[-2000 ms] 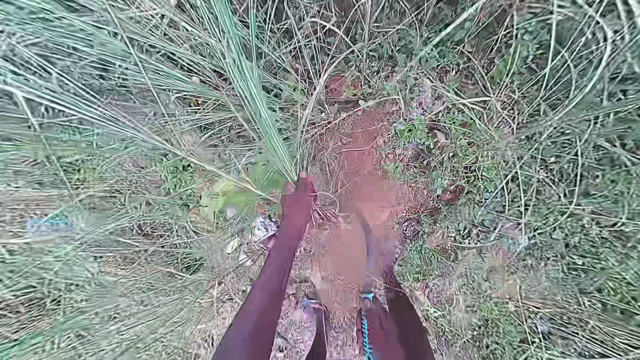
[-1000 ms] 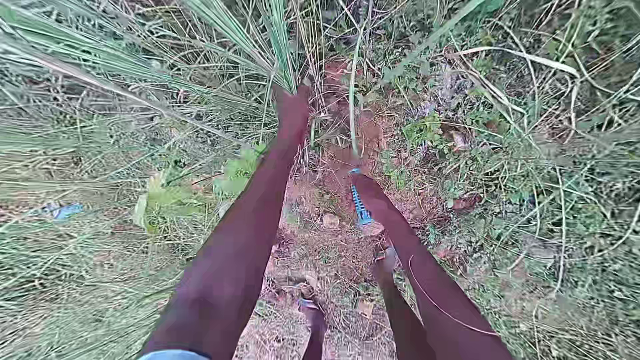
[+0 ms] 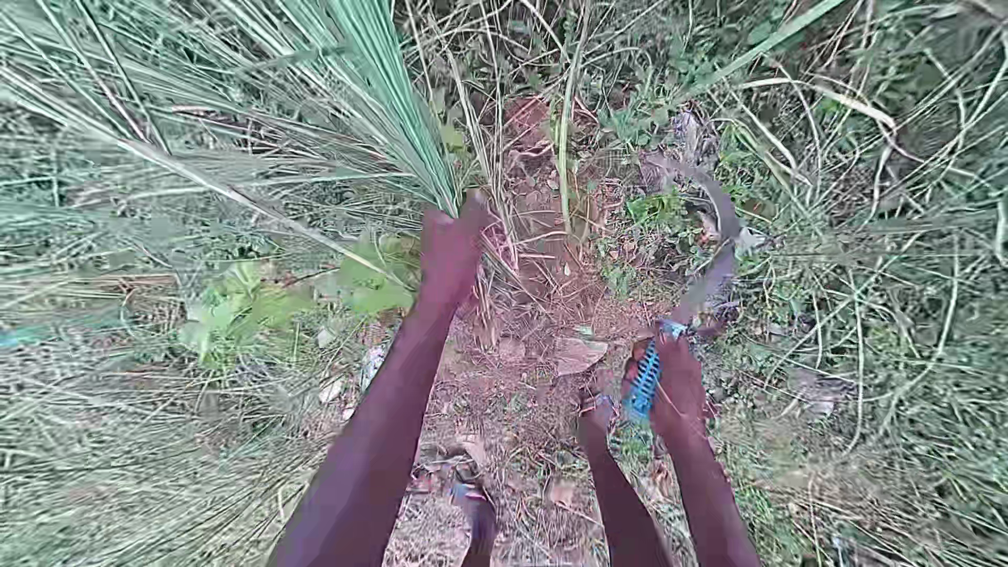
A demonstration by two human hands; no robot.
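My left hand (image 3: 451, 244) is closed around a bundle of long green grass stalks (image 3: 398, 102), which fan out up and to the left from the fist. To the right, my right hand (image 3: 679, 386) grips the blue ribbed handle (image 3: 646, 382) of a sickle. Its curved blade (image 3: 724, 213) rises from the hand and bends back to the left at the top, over low weeds. Blade and grass bundle are apart. The blade's tip is blurred.
Reddish bare soil (image 3: 551, 228) with dry stubble lies between the hands. Broad-leaved green plants (image 3: 244, 311) grow at the left, and tangled vines and grass (image 3: 866, 260) cover the right. My feet (image 3: 472, 504) stand on littered ground below.
My right hand has moved right with the sickle, away from the grass, and the curved blade now shows plainly. My left hand still holds the grass.
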